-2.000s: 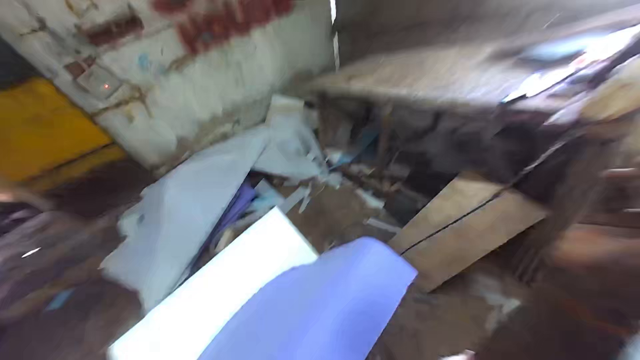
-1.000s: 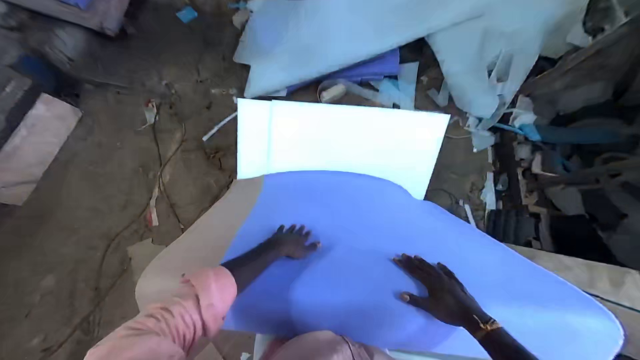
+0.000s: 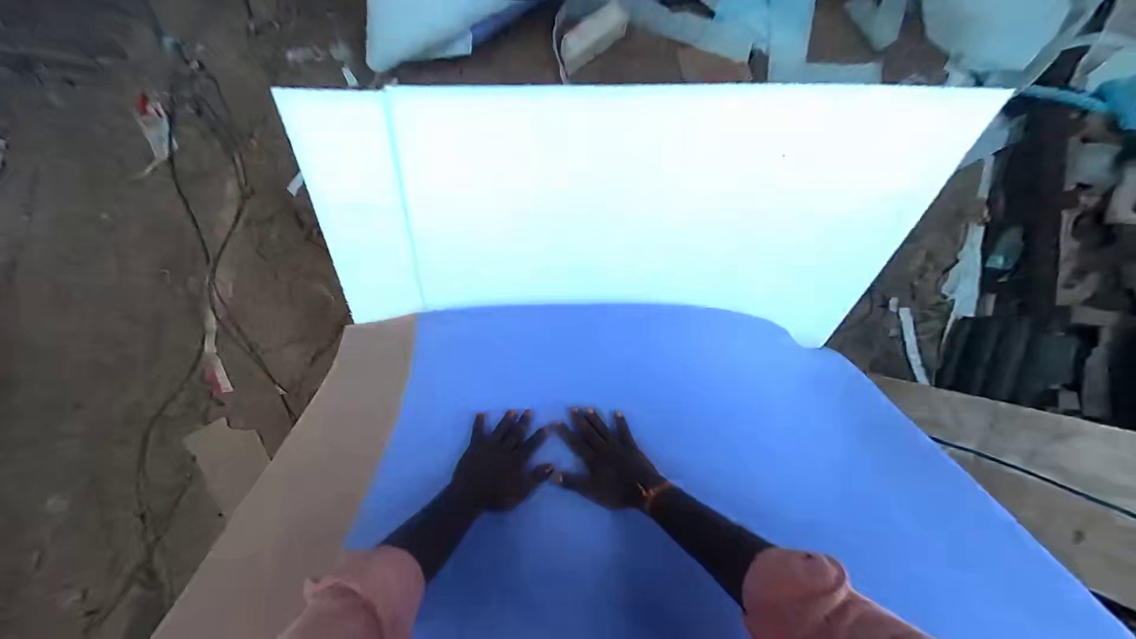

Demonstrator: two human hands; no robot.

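A large blue sheet (image 3: 674,382) with a tan strip (image 3: 302,479) along its left side fills the lower half of the head view. Its far edge lies over a white board or sheet (image 3: 621,195) that has a thin line down its left part. My left hand (image 3: 501,461) rests flat on the blue sheet, palm down, fingers apart. Just to its right my right hand (image 3: 608,457), with a thin bracelet at the wrist, lies flat the same way. The thumbs are close together, and neither hand holds anything. What supports the sheets is hidden.
Thin cables (image 3: 213,266) and a torn cardboard piece (image 3: 226,461) lie on the dirty floor at left. Pale sheet scraps (image 3: 692,31) lie beyond the white board. At right are a wooden board (image 3: 1047,479) with a dark cord across it and dark debris (image 3: 1012,355).
One second ago my hands lay wider apart on the blue sheet; now they are nearly together at its middle. The view has swung down since the earliest frame, where neither hand is plain.
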